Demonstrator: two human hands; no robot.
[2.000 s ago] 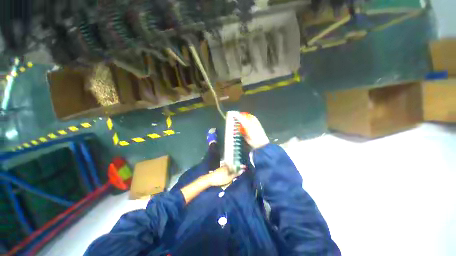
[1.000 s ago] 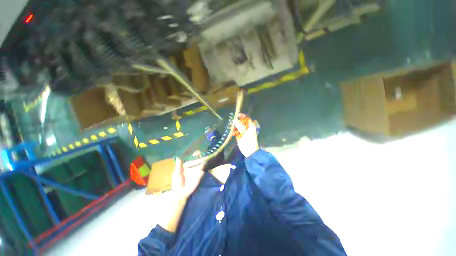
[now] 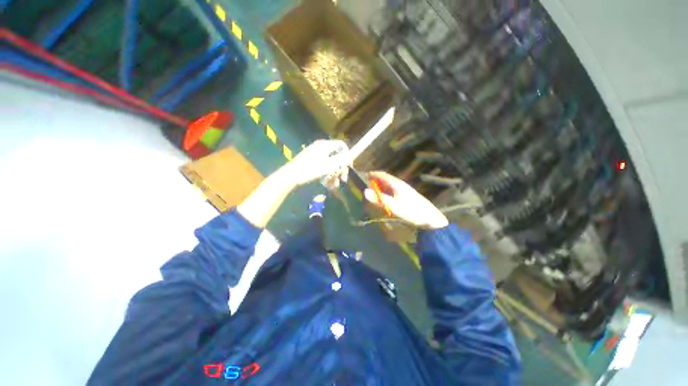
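Observation:
My left hand [image 3: 320,160] is closed around a pale strip, whose white end [image 3: 372,136] sticks out up and to the right. My right hand [image 3: 407,200] holds scissors with red-orange handles [image 3: 379,197]. The dark blades point toward the left hand, close to the strip. Whether the blades touch the strip cannot be told from the blur. An open carton full of small tan clippings [image 3: 339,78] stands on the floor just beyond the hands.
Dark feeders [image 3: 483,128] fill the right side, with a grey machine cover [image 3: 626,83] beyond. Blue shelving [image 3: 128,45] with a red bar is at upper left. A red-orange object [image 3: 205,134] and a brown carton [image 3: 222,178] lie near the left forearm.
The view has swung round, so the scrap carton is now just beyond the hands. The hands have come together, and the strip, earlier bowed between them, now shows as a short pale end.

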